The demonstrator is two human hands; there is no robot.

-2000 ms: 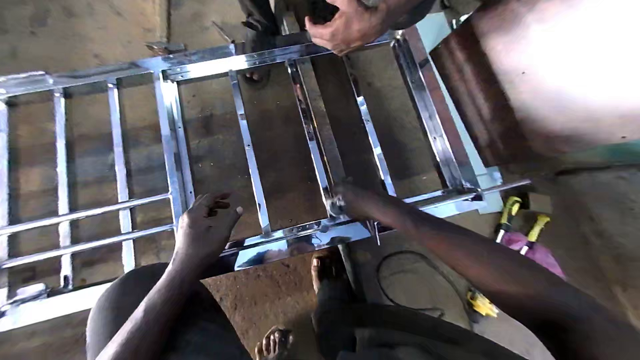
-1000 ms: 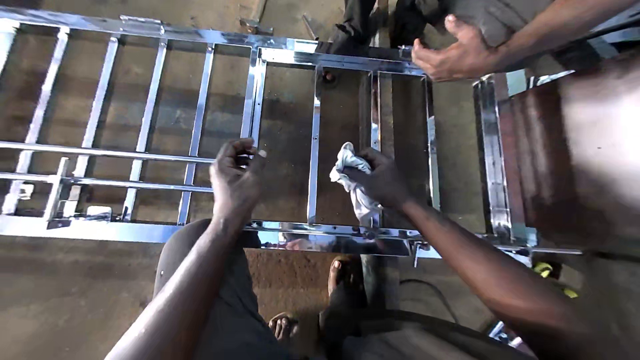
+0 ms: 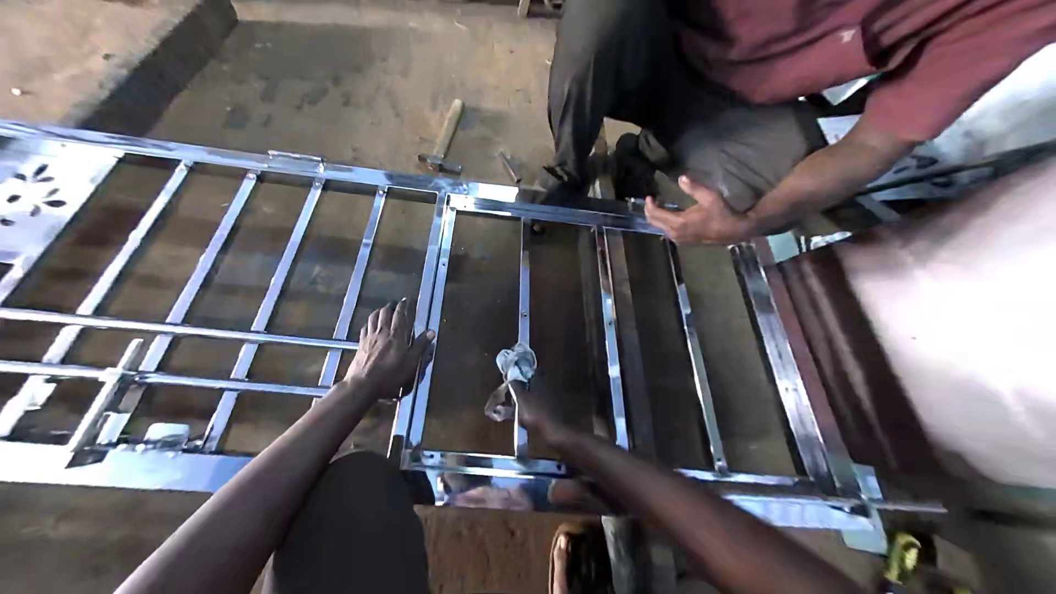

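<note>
A long polished metal frame [image 3: 483, 464] with crossbars lies flat below me. My left hand [image 3: 388, 351] rests with its fingers spread on the double upright near the frame's middle, at the end of two long thin rods [image 3: 214, 332]. My right hand [image 3: 532, 404] grips a crumpled pale cloth [image 3: 516, 363] against a narrow metal crossbar [image 3: 525, 289] just to the right. Part of the cloth hangs to the left of that bar. The right fingers are partly hidden by the cloth and the hand itself.
Across the frame a co-worker in a maroon shirt [image 3: 767, 49] holds a hand [image 3: 701, 216] over the far rail. A hammer [image 3: 445, 140] lies on the floor beyond. A flower-cut metal panel [image 3: 41, 198] is at left, a large brown-edged sheet [image 3: 973, 330] at right. Yellow-handled tools [image 3: 903, 557] lie lower right.
The cloth in my right hand has moved onto the first narrow crossbar right of the double upright. My left hand has flattened onto the frame. The view has shifted, showing more of the co-worker.
</note>
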